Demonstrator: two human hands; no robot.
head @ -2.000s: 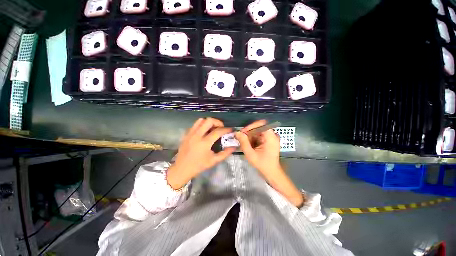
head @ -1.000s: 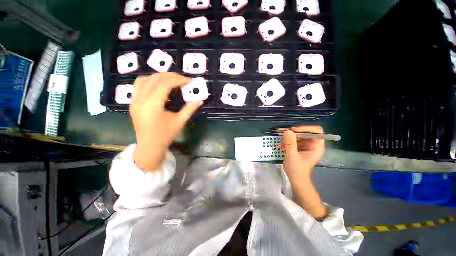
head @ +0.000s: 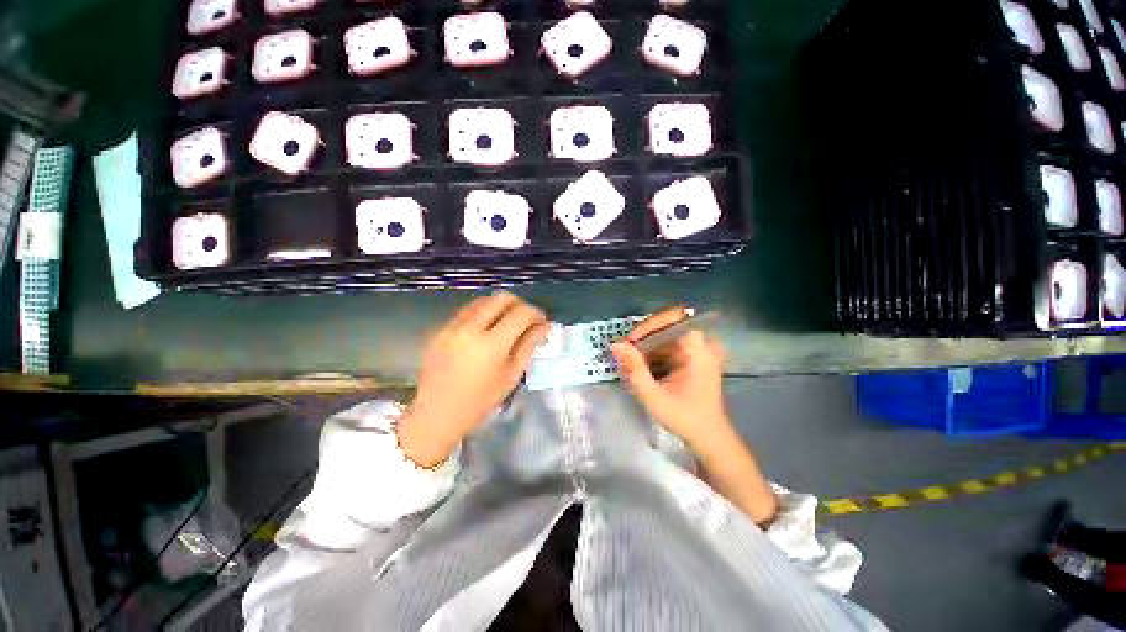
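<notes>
My left hand [head: 475,364] is at the bench edge, its fingertips closed on a small white housing [head: 551,336], mostly hidden by the fingers. The white sticker sheet [head: 568,368] with rows of dark dots lies between my hands. My right hand [head: 683,377] holds thin tweezers [head: 673,333], pointing left over the dotted part of the sheet; their tip is too small to make out. The black blister tray [head: 432,266] in front holds white housings, such as one [head: 390,226] in the nearest row. The second pocket from the left in that row is empty.
A tall black tray stack [head: 914,266] stands at the right. A pale-blue strip [head: 122,222] and dotted green sheets [head: 45,290] lie at the left. Blue bins [head: 945,401] are below right. A dark and red shape, unclear, is at the lower right rim.
My left hand has drawn back from the tray to the sheet. The second near-row pocket, hidden by the hand a second ago, now shows empty; the third holds a housing, after being empty two seconds ago.
</notes>
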